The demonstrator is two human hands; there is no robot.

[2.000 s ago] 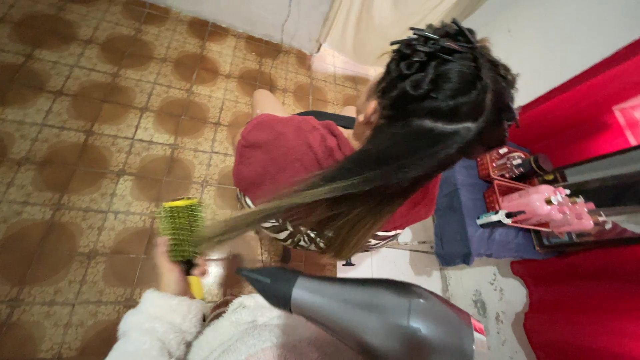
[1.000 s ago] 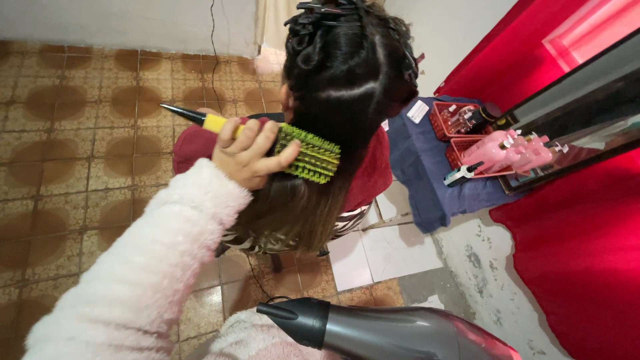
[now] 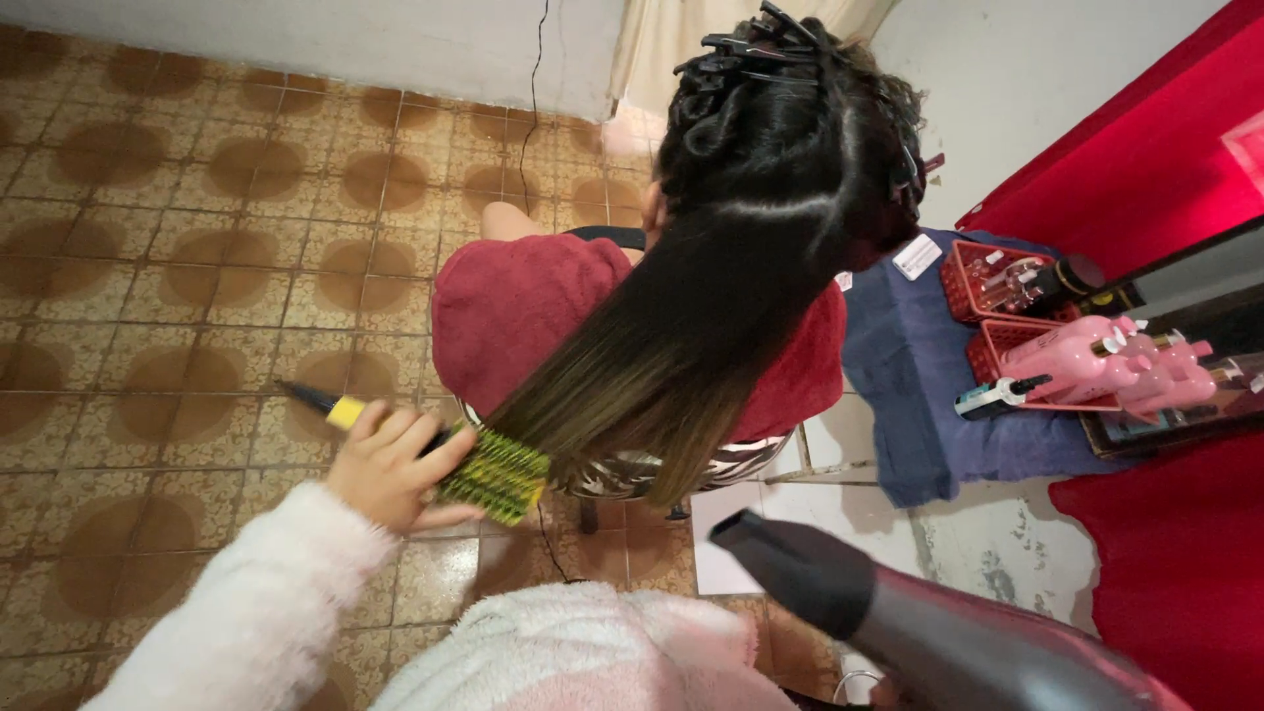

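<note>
My left hand [image 3: 395, 474] grips a yellow and black round hairbrush [image 3: 494, 476] whose bristles touch the ends of a lock of long dark hair [image 3: 652, 346]. The hair belongs to a seated person seen from behind, with a dark red towel [image 3: 528, 306] over the shoulders. Black hair clips [image 3: 760, 54] hold curled sections on top of the head. A grey hair dryer [image 3: 948, 612] with a black nozzle lies at the lower right, its nozzle toward the hair. My right hand is hidden; only a small dark patch of what may be skin shows below the dryer.
To the right, a blue towel [image 3: 908, 395] covers a surface with red plastic baskets [image 3: 987, 351], pink bottles [image 3: 1076, 355] and a small white bottle [image 3: 992, 398]. A mirror and red curtain [image 3: 1165, 553] stand beyond. A thin black cable [image 3: 533, 99] runs down the wall onto the tiled floor.
My left hand has moved the brush from high on the hair, near the neck, down toward the ends. The hair now stretches toward the lower left. The dryer remains at the lower right.
</note>
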